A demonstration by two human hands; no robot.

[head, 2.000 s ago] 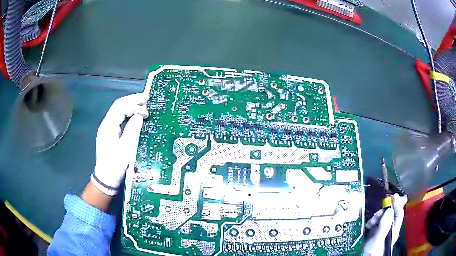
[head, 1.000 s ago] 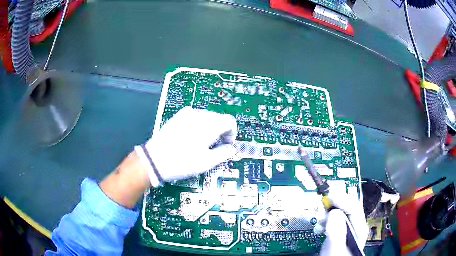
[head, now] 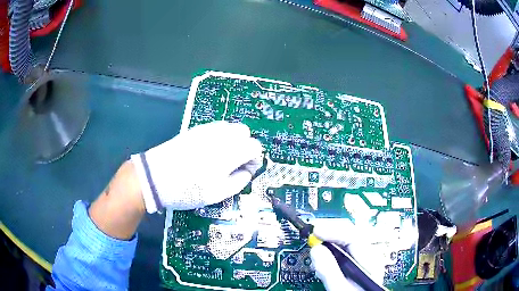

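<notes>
The large green circuit board (head: 341,122) lies in front of me, solder side up, with bright silvery areas. My left hand (head: 202,165), in a white glove with a dark cuff edge, is over the board's left middle, thumb and fingertips pinched together; any thin wire between them is too fine to tell. My right hand (head: 347,256), gloved in white, is over the lower right and holds the soldering iron (head: 293,219) like a pen. The iron's tip is at the board near its centre, just below and right of my left fingertips.
Translucent fume cones stand at left (head: 57,122) and right (head: 472,185). The iron stand (head: 428,264) is right of the board. A black round reel (head: 501,244) sits beside a red-orange block (head: 471,256). The dark green conveyor (head: 239,40) runs beyond, with a red carrier (head: 336,8).
Since the first frame, my left hand has moved from the board's left edge over the board. My right hand has brought the iron from beside the board leftward to its centre.
</notes>
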